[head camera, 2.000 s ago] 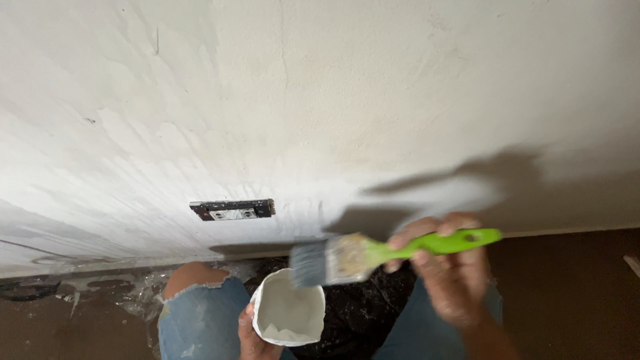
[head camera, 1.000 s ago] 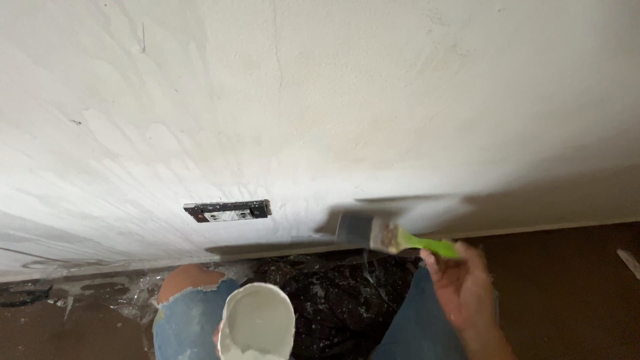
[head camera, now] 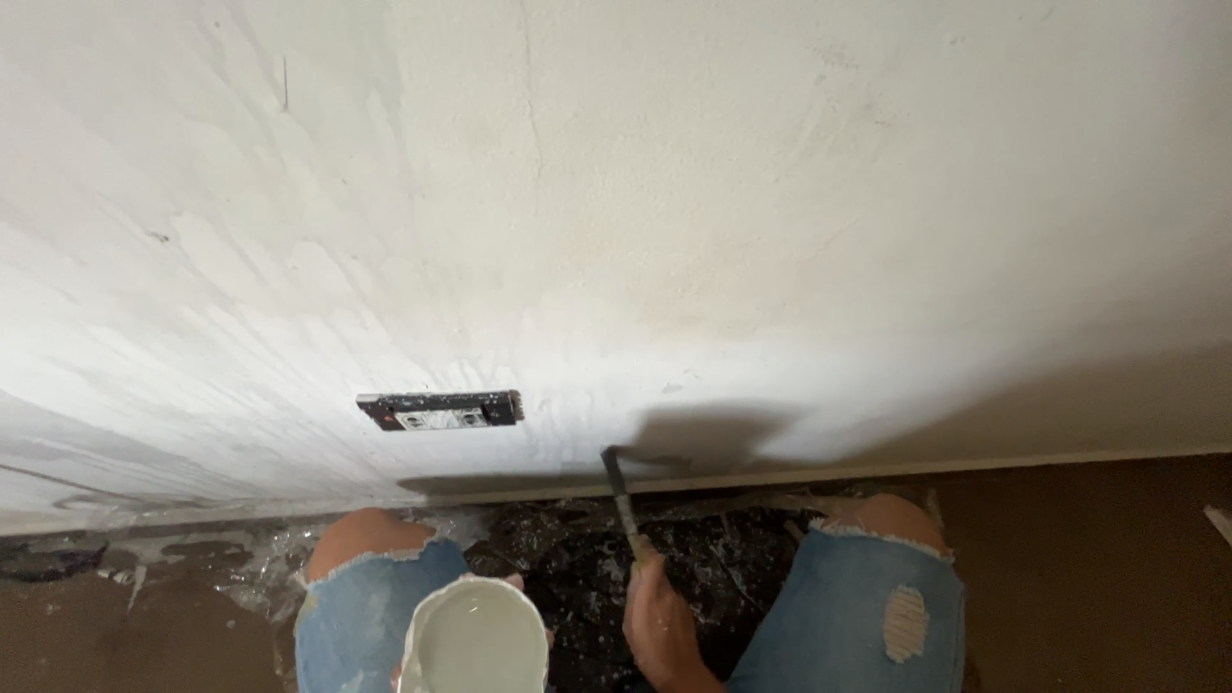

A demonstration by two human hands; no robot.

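My right hand (head camera: 662, 616) grips a paintbrush (head camera: 622, 496), seen edge-on, its dark bristle tip against the low part of the white wall (head camera: 712, 250), just above the floor edge. Around a white tub (head camera: 476, 635) of pale, whitish liquid is my left hand (head camera: 397, 674), mostly hidden beneath it; only bits of fingers show at the rim. The tub is in front of my left knee. Left of the brush, a black, paint-spattered electrical outlet (head camera: 443, 412) is set in the wall.
Dark plastic sheeting (head camera: 577, 616) spotted with white lies between my knees, which are in torn jeans (head camera: 818, 616). Clear plastic (head camera: 279, 558) lies along the wall's foot at left. Brown floor (head camera: 1078, 577) extends to the right. A thin crack runs down the upper wall.
My right hand has moved left and down from its place at the right, and the brush has turned from lying sideways to pointing up at the wall's foot.
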